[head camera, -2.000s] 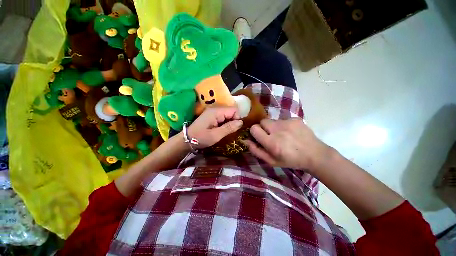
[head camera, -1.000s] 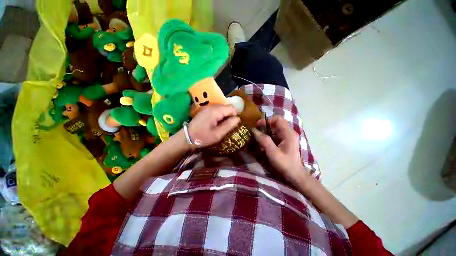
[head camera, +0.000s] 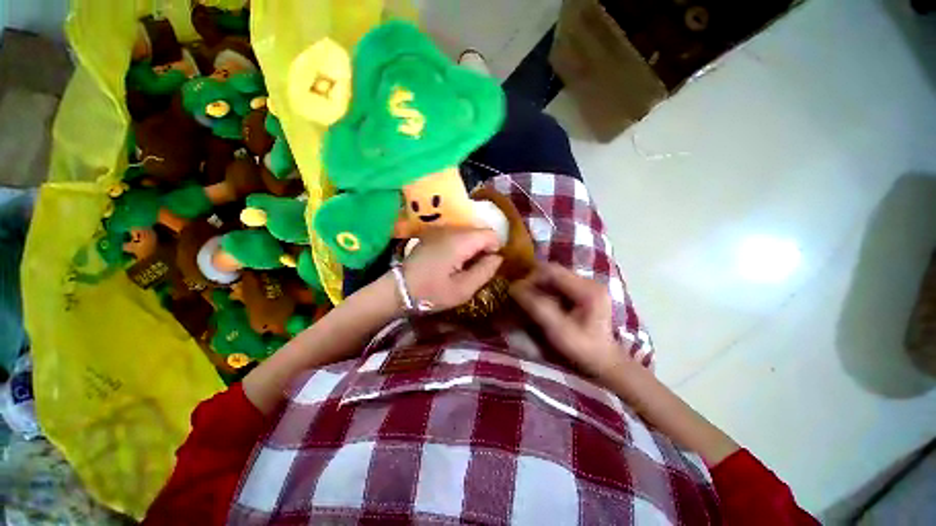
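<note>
A plush money-tree toy (head camera: 416, 108) lies on my aproned lap, its green top pointing away from me. Its orange face trunk (head camera: 435, 202) meets the brown pot (head camera: 519, 234), with a white patch (head camera: 491, 218) between them. My left hand (head camera: 449, 269) is closed on the toy where trunk and pot meet. My right hand (head camera: 568, 312) is at the pot's right side, fingertips pinched together and blurred. I cannot tell whether it holds a needle. A pale thread (head camera: 518, 188) runs over the dark trouser leg and apron.
A yellow sack (head camera: 113, 360) full of the same toys stands open on the left. An open cardboard box (head camera: 606, 77) is on the pale floor at the top right, with thread trailing beside it. A maroon and white check apron (head camera: 462, 442) covers my lap.
The toy's green top has tipped up and right. My right fingers, earlier apart with a dark tool showing in that hand, are now drawn together against the pot; the tool is no longer discernible.
</note>
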